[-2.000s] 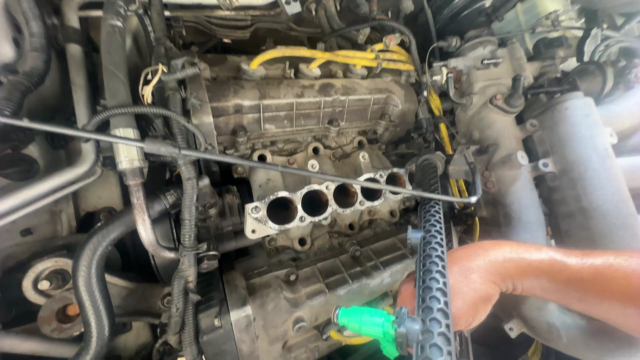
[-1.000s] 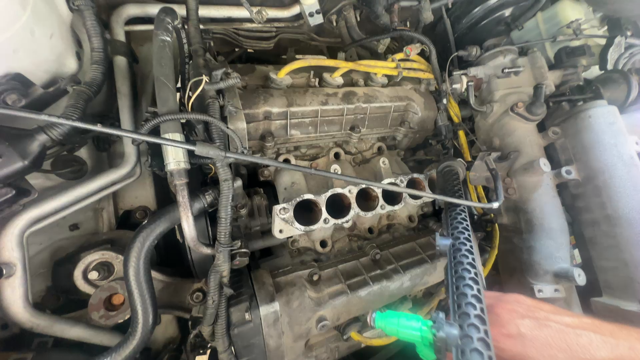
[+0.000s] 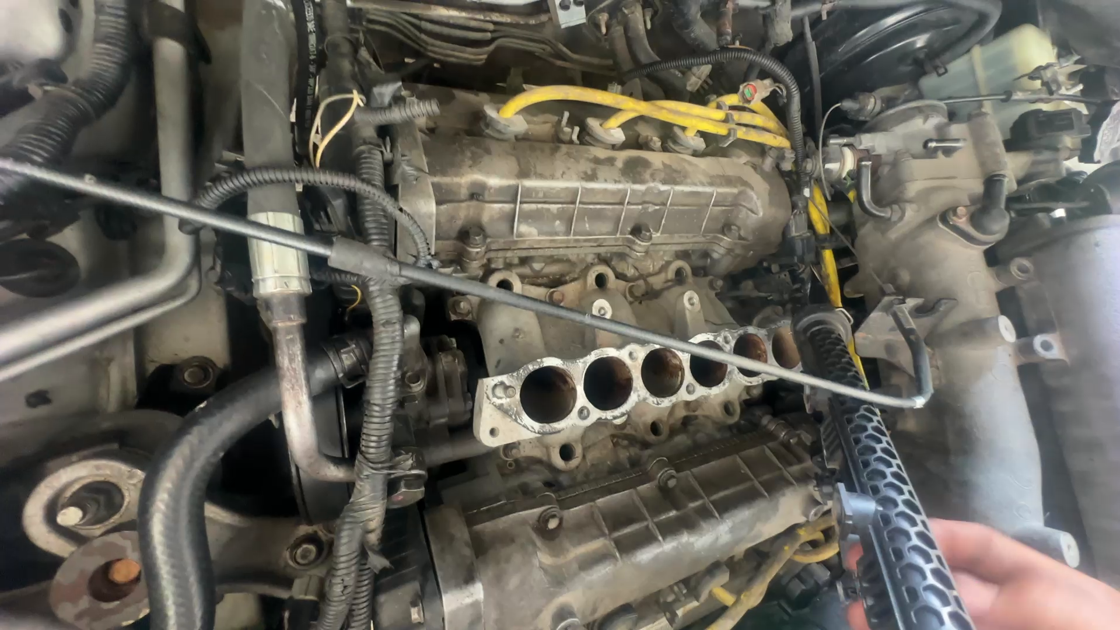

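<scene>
My right hand (image 3: pixel 1006 577) comes in at the lower right edge. Its fingers lie behind and on both sides of a black honeycomb-patterned strip (image 3: pixel 892 490), and it appears to grip the lower part. The strip slants beside the right end of the engine's metal intake flange (image 3: pixel 525 429), which has a row of several open round ports (image 3: pixel 608 381). A thin metal rod (image 3: pixel 542 306) with a bent end crosses above the flange. The ribbed upper engine cover (image 3: pixel 604 197) and lower engine cover (image 3: pixel 647 534) lie on either side of it. My left hand is out of view.
Yellow ignition leads (image 3: pixel 647 109) run over the upper cover. A black coolant hose (image 3: pixel 171 516), corrugated wiring conduit (image 3: pixel 376 350) and metal pipes (image 3: pixel 166 254) fill the left side. A large grey cast intake pipe (image 3: pixel 980 376) stands at the right.
The bright green part beside the strip in both earlier frames no longer shows. My right hand has moved toward the right relative to the engine, and the strip's lower end has swung right.
</scene>
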